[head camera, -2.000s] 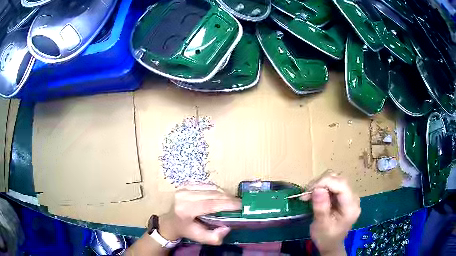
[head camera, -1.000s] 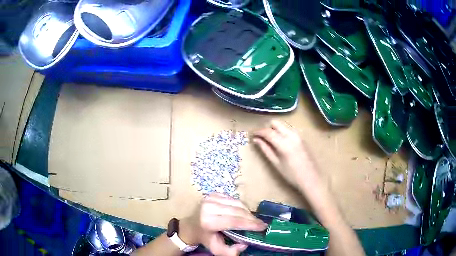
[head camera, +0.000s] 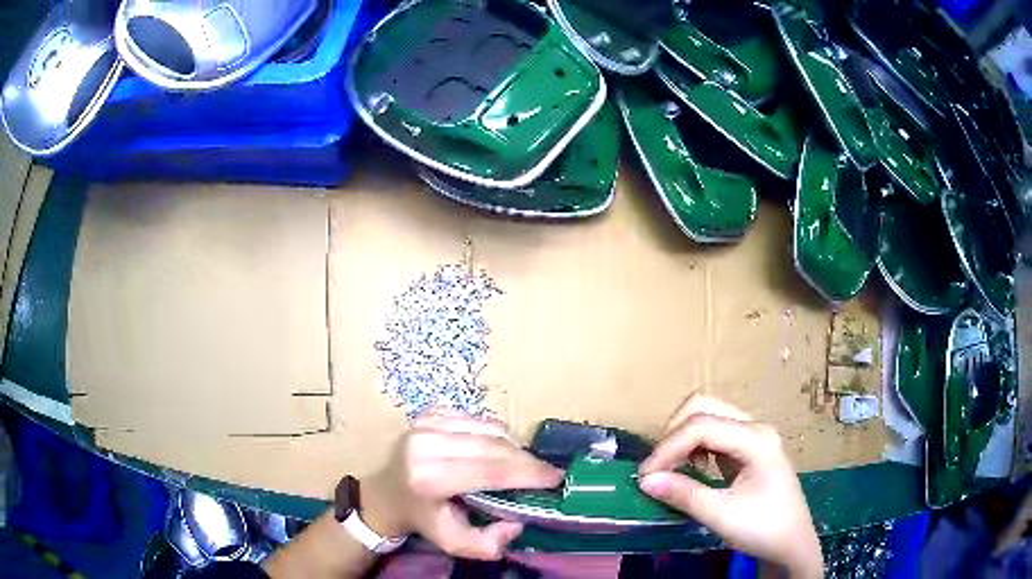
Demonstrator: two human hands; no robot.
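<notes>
A green glossy housing point(head camera: 605, 489) with a pale rim is tilted on edge at the bench's front edge. My left hand point(head camera: 462, 481) holds its left end, with the fingers over the top and the thumb below. My right hand point(head camera: 724, 475) is at the housing's right part, thumb and forefinger pinched together at its green face. Whether a tiny piece is between these fingertips cannot be made out. A dark part with a small silvery piece point(head camera: 603, 448) shows behind the green face. A heap of tiny white-blue fittings point(head camera: 439, 343) lies on the cardboard beyond my left hand.
Cardboard point(head camera: 204, 305) covers the bench. A blue crate point(head camera: 215, 141) with silver housings point(head camera: 187, 43) stands at back left. Green housings point(head camera: 690, 181) are piled at the back and right. Small pale blocks point(head camera: 857, 407) lie on a stained patch at right. Silver covers point(head camera: 212, 523) show below the bench edge.
My right hand has moved from beside the fittings heap back to the housing. The thin stick it held two seconds ago is not visible now. My left hand keeps its hold.
</notes>
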